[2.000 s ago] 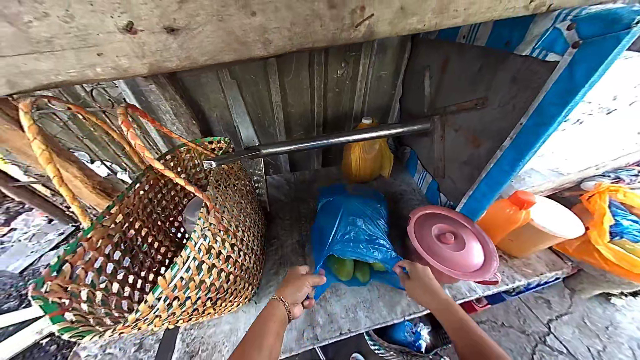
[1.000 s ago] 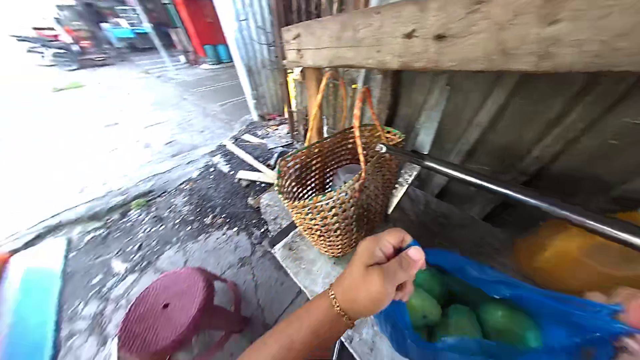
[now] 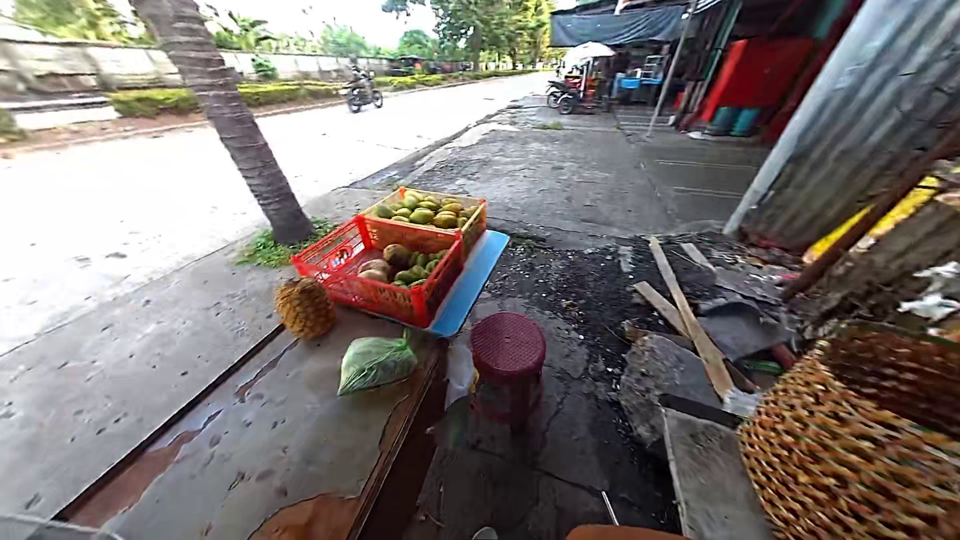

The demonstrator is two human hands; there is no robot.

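Note:
Neither of my hands can be made out; a blurred brown patch at the bottom edge may be part of an arm or knee. A red plastic crate (image 3: 375, 289) holds green fruits and several rounder brown ones. Behind it, a paler crate (image 3: 480, 225) is full of green and yellowish fruits. A large spiky brown fruit (image 3: 304, 308) sits left of the red crate, and a tied green plastic bag (image 3: 376, 364) lies in front. The woven basket (image 3: 847, 442) is at the right edge. The blue bag of green fruits is out of view.
A maroon plastic stool (image 3: 508, 347) stands on the ground near the middle. Wooden planks (image 3: 694, 322) and a rough concrete block (image 3: 664, 382) lie right of it. A tree trunk (image 3: 232, 127) rises at the left. Farther off, a motorcycle (image 3: 361, 91) is on the road.
The view has swung far left, from the bench toward the street. My hands, which held the rim of the blue bag of green fruits, have gone out of sight along with the bag.

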